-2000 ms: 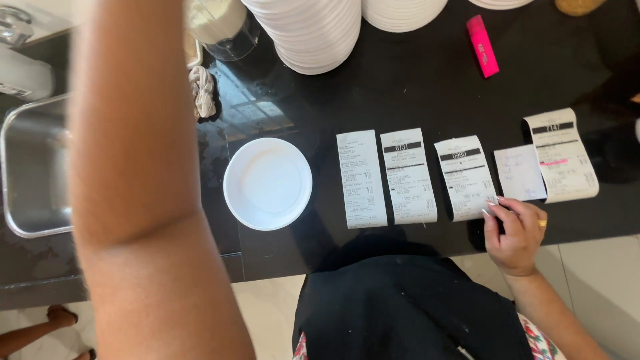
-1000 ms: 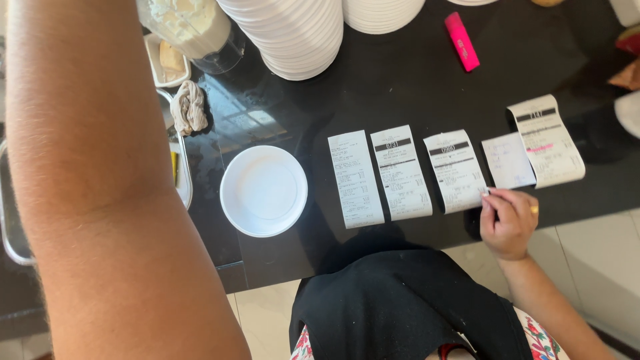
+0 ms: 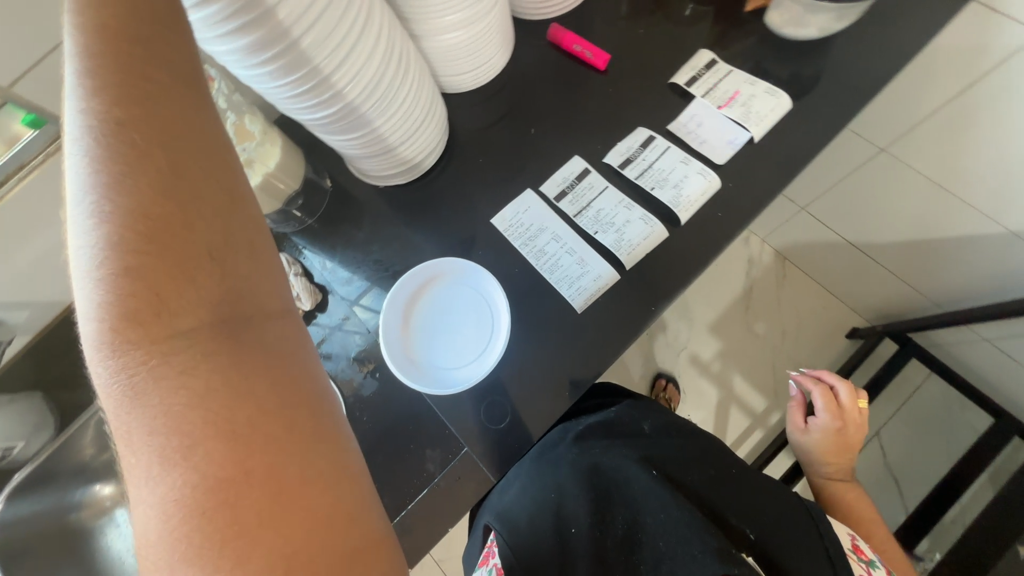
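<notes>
My left forearm crosses the left side of the view and runs out at the top; my left hand is out of view. My right hand [image 3: 830,432], with a ring, hangs over the floor to the right of my black apron. Its fingers are loosely bent, and nothing shows in them. A white foam bowl [image 3: 445,326] sits on the black counter. Right of it lie printed paper slips, among them a plain-topped one [image 3: 556,250], one with a black band [image 3: 604,212] and another [image 3: 662,174]. A slip with a pink mark [image 3: 740,94] overlaps a small paper [image 3: 709,132]. Beyond them lies a pink highlighter [image 3: 578,46].
Stacked white foam bowls [image 3: 384,120] stand at the back, beside a clear container of creamy food [image 3: 272,168]. A crumpled cloth [image 3: 301,284] and a metal sink [image 3: 72,496] are at the left. A black metal frame [image 3: 952,400] stands on the tiled floor at the right.
My right hand has left the paper slips and moved off the counter, over the floor. The view has turned markedly. The foam bowl and slips keep their places on the counter.
</notes>
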